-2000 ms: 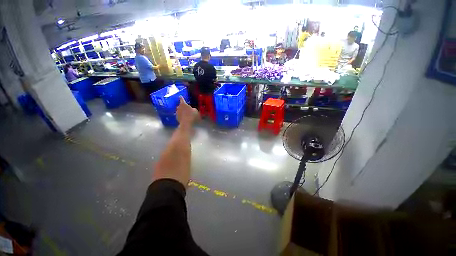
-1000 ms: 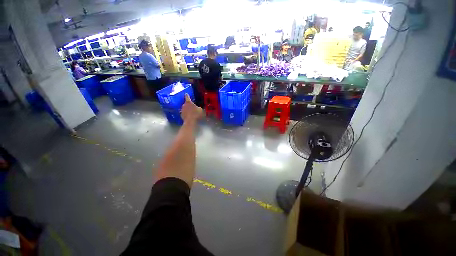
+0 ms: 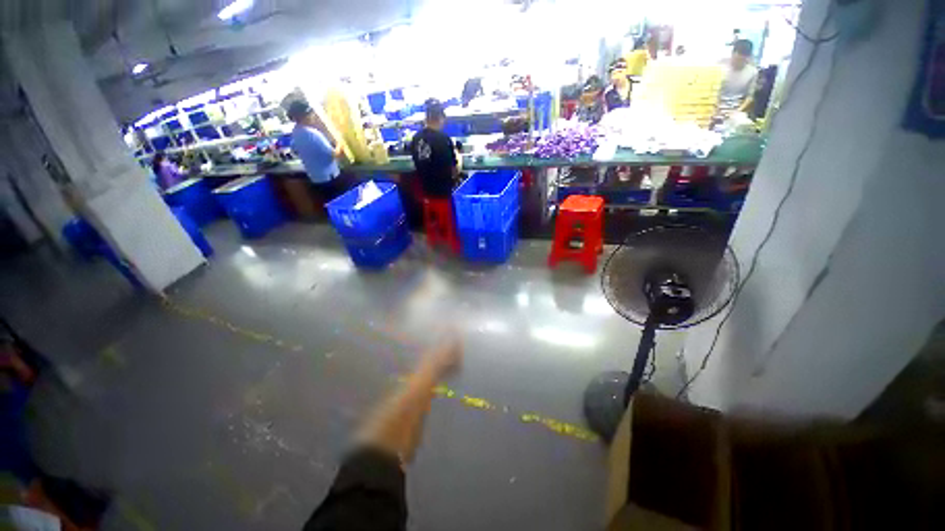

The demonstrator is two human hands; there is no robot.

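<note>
My left hand (image 3: pixel 444 358) shows over the grey floor (image 3: pixel 311 436) at lower centre, at the end of a dark sleeve. It is strongly blurred; I cannot make out its fingers or anything in it. A pale smear lies just above it. My right hand is not in view. Nearest at the lower right stand open empty cartons (image 3: pixel 620 477) with dark hollow insides; my hand does not touch them.
A pedestal fan (image 3: pixel 668 296) stands by the white pillar (image 3: pixel 788 280). Further back are a red stool (image 3: pixel 577 233), blue crates (image 3: pixel 487 218), another crate holding white material (image 3: pixel 368 223), and people at a long bench (image 3: pixel 632 158). Yellow tape (image 3: pixel 477 402) crosses the floor.
My left hand was pointing at the crate with white material; it has dropped down and to the right, and the arm is lower. The view has shifted slightly.
</note>
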